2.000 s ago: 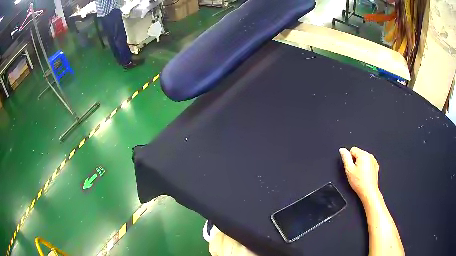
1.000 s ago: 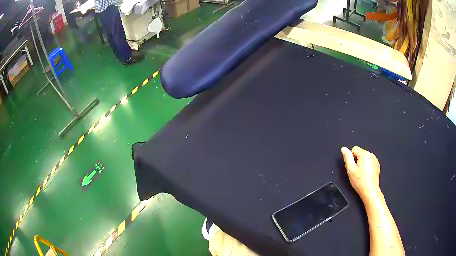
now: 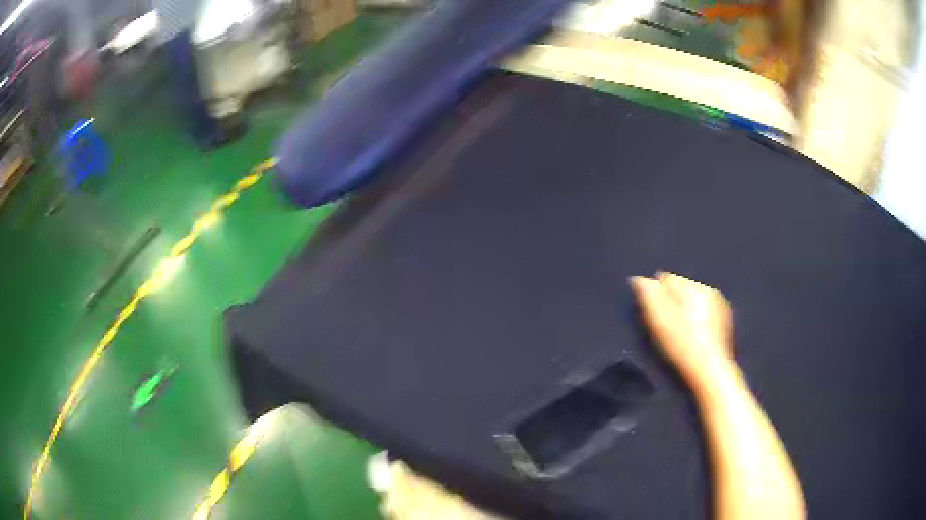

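The table point(image 3: 457, 274) has a black cloth top. A black smartphone point(image 3: 579, 421) lies flat on it near the front, blurred. My right hand point(image 3: 690, 317) is curled in a loose fist on the cloth, beyond and to the right of the phone, not touching it. Nothing shows in the fist. My left hand cannot be made out. A blurred pale beige shape point(image 3: 432, 500) with a white bit shows at the bottom edge; I cannot tell what it is.
A padded navy board point(image 3: 406, 96) rises over the table's far left edge. A long pale board point(image 3: 650, 76) lies beyond the far edge. On the green floor are yellow-marked tape point(image 3: 168, 269), a blue stool point(image 3: 83, 152) and a blurred person's leg point(image 3: 190, 86) at upper left.
The view has turned and blurred, so the table, phone and right hand appear farther left in the picture. My right hand keeps about the same place beside the phone.
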